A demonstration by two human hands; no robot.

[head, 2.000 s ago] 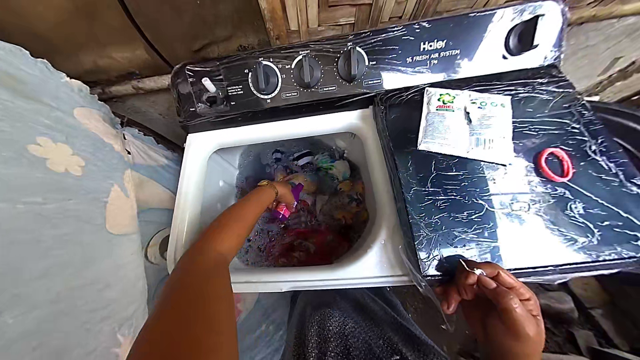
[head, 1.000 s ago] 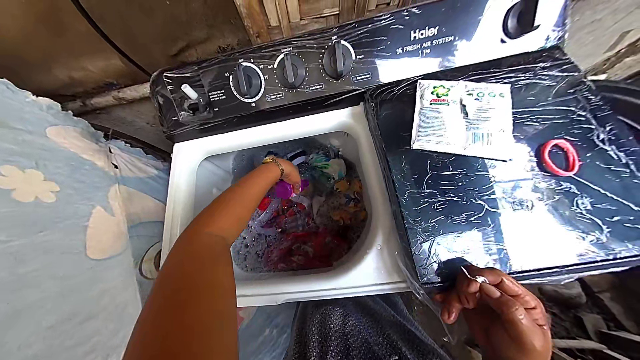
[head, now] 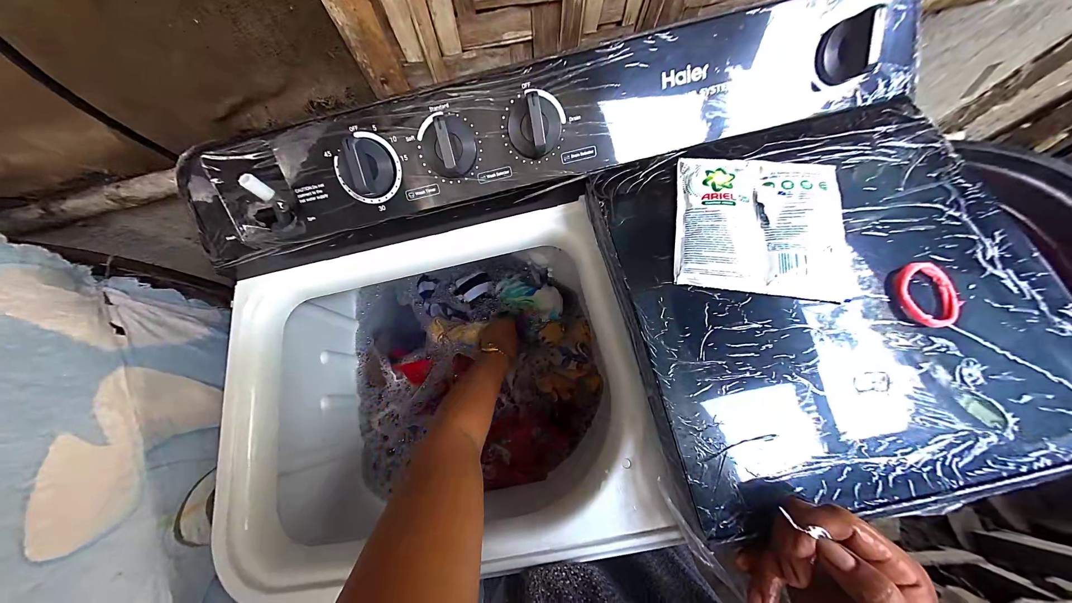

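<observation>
A twin-tub washing machine's white wash tub (head: 251, 469) holds sudsy water and soaking clothes (head: 519, 435) in red, orange, yellow and striped cloth. Down among them reaches my left hand (head: 500, 335), a bangle at its wrist; the fingers are under water or hidden by cloth, so its grip cannot be told. At the front edge of the dark, film-covered right lid is my right hand (head: 837, 557), thumb and finger pinched on a thin white strip (head: 804, 526). An Ariel detergent packet (head: 758, 230) and a red ring-shaped band (head: 927, 295) lie on that lid.
The control panel (head: 477, 142) with several knobs runs along the back, under plastic film. A pale blue patterned cloth (head: 109, 419) hangs at the left. Behind stands a woven wooden wall (head: 511, 29). A dark round tub (head: 1026, 180) is at the far right.
My left hand has gone down into the water; a purple cloth seen at its fingers earlier no longer shows plainly. My right hand keeps its pinch at the lid's edge. The view has moved closer.
</observation>
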